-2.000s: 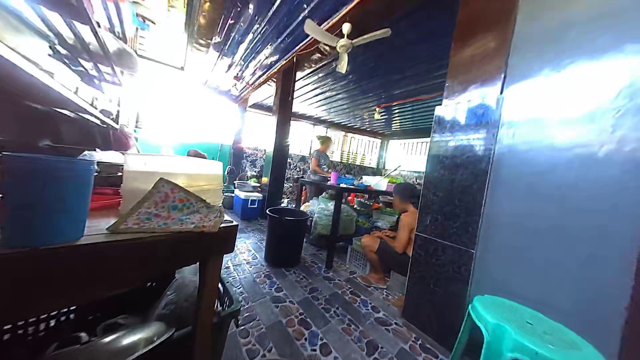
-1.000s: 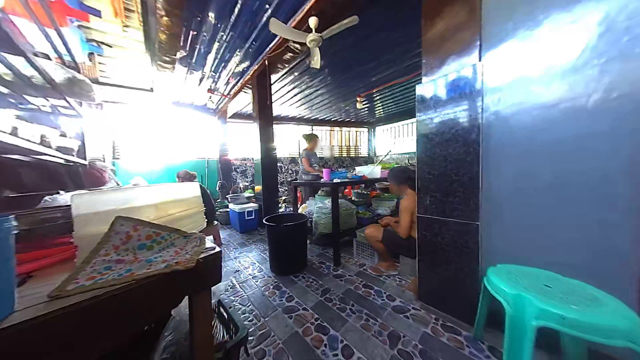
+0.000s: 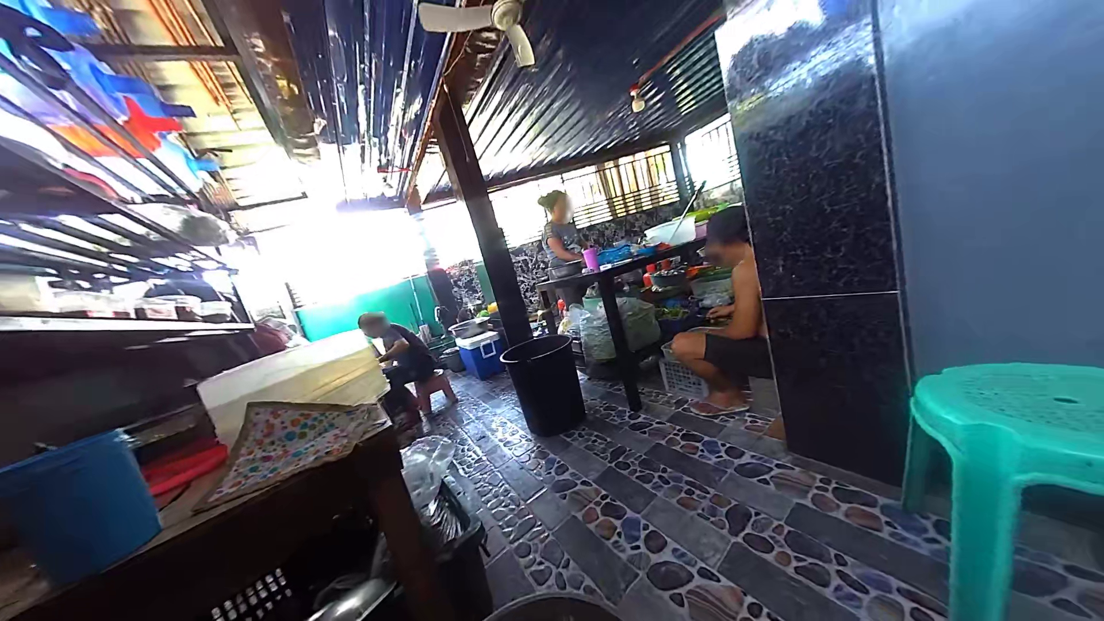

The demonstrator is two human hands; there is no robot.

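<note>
Neither of my hands shows in the head view. A dark wooden table (image 3: 379,457) runs along the left, bearing a blue plastic bucket (image 3: 78,504), a red plastic item (image 3: 185,470), a pale box-like block (image 3: 293,379) and a cloth with colored dots (image 3: 293,440) that hangs over its edge. A green plastic stool (image 3: 1018,397) stands at the right by a blue-grey wall. On the patterned tile floor, near a dark post, is a black bin (image 3: 543,384).
One person (image 3: 559,233) stands behind a dark table (image 3: 617,345) holding basins; another (image 3: 733,319) sits beside it. A third (image 3: 401,349) sits low near a blue-and-white cooler (image 3: 480,355). A dark tiled pillar (image 3: 819,259) rises at right. A dark crate (image 3: 461,535) stands beside the left table.
The view has shifted and tilted. The person seated low at left, mostly hidden behind the pale block before, now shows more fully.
</note>
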